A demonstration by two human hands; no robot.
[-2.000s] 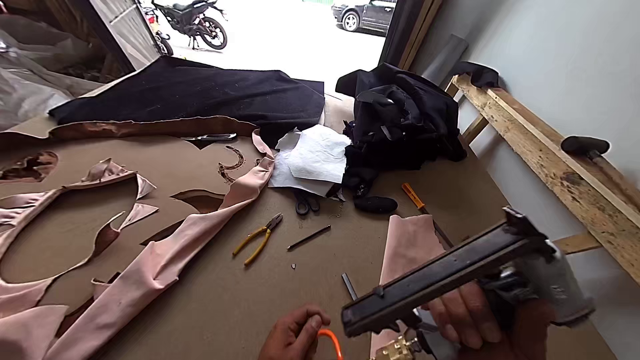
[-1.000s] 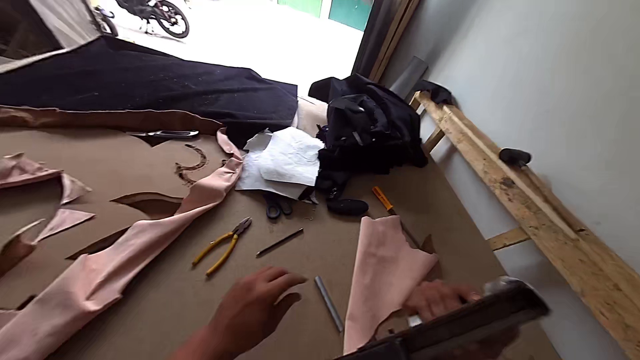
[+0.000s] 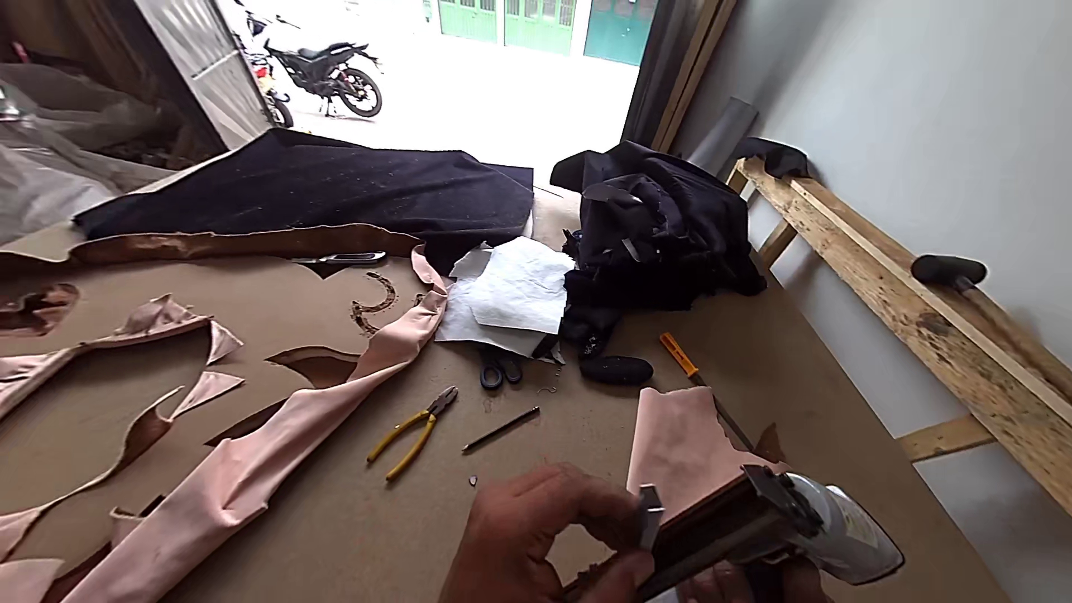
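Note:
A strip of metal staples (image 3: 648,512) is pinched between the thumb and index finger of my left hand (image 3: 544,536), right beside the magazine of a pneumatic staple gun (image 3: 837,528). Around the gun's body, at the bottom right, my right hand (image 3: 754,582) is closed and mostly hidden below it. Behind the gun a pink leather piece (image 3: 678,435) lies on the table. Yellow-handled pliers (image 3: 414,431) and a dark pencil-like rod (image 3: 501,430) rest to the left, beyond my left hand.
Cut pink leather (image 3: 276,444) spreads over the left side. Dark fabric (image 3: 335,184) lies at the back, near white sheets (image 3: 519,289) and a black cloth heap (image 3: 662,226). Scissors (image 3: 500,371) poke out under the sheets. An orange-handled tool (image 3: 678,354) lies near a wooden frame (image 3: 904,293).
My left hand has moved from the tabletop to the stapler's magazine and now pinches a staple strip. The grey bar seen on the table one second ago is no longer visible there.

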